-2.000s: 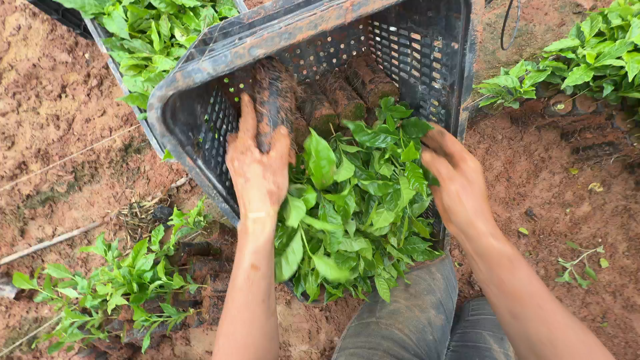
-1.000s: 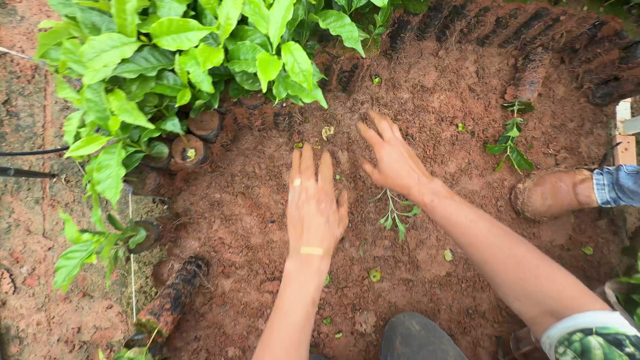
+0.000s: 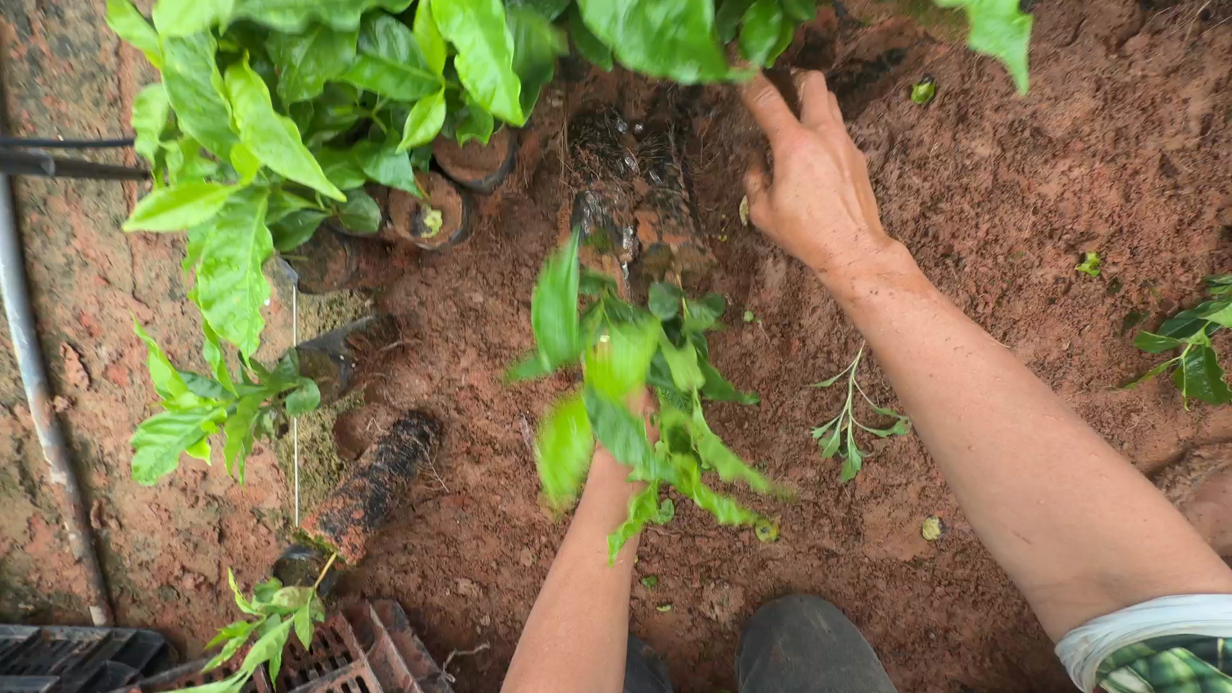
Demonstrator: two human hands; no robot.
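Two potted seedlings lie side by side on the red soil, their dark, root-covered soil plugs (image 3: 635,192) pointing away from me and their green leaves (image 3: 626,375) toward me, slightly blurred. My left hand (image 3: 630,423) is mostly hidden beneath these leaves; its grip cannot be made out. To the right, my right hand (image 3: 813,164) reaches forward with fingers apart, the fingertips at the edge of the overhanging leaves and holding nothing visible. A small uprooted weed (image 3: 849,414) lies on the soil below my right forearm.
Dense upright seedlings (image 3: 279,125) in round bags fill the upper left. Another soil plug (image 3: 371,486) lies tilted at left, near a thin string (image 3: 295,404). A grey pipe (image 3: 38,385) runs along the left edge. Plastic crates (image 3: 337,654) sit at lower left, and leaves (image 3: 1193,356) show at right.
Two seedlings now lie on the soil where both hands were over bare ground one second ago. My right hand has moved forward. The crate of seedlings seen earliest is out of this view, which has shifted greatly.
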